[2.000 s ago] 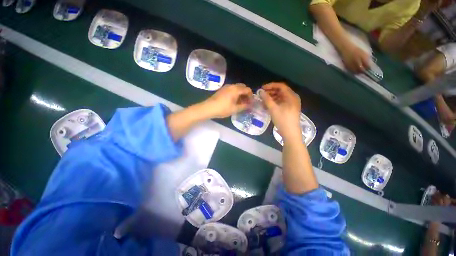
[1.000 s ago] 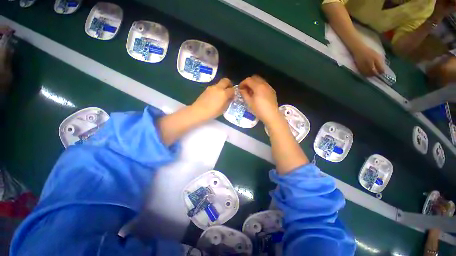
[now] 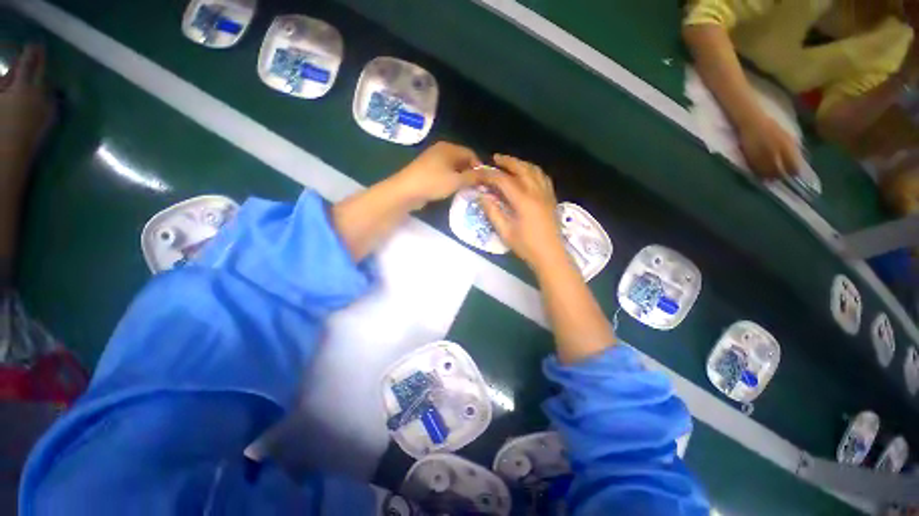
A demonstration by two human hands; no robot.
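Observation:
A white open housing [image 3: 471,224] with a light-blue circuit board lies on the dark green belt under my hands. My left hand [image 3: 443,169] is at its upper left edge, fingertips bent together. My right hand [image 3: 519,202] reaches over the housing with curled fingers and covers its upper right part. The two hands' fingertips meet at the top of the housing. Whether a small part is between the fingertips cannot be told. Another white housing [image 3: 586,242] lies just right of my right hand, partly hidden by it.
Housings with blue blocks lie along the belt, such as one at upper left [image 3: 395,100] and one at right [image 3: 658,286]. Another housing [image 3: 436,398] lies on the near bench by a white sheet [image 3: 418,287]. Pale rails border the belt. A person in yellow sits opposite; an arm shows at far left.
My right hand has moved left and lower over the housing, and the fingertips have come together. The view has shifted. The arm at far left has come further into view.

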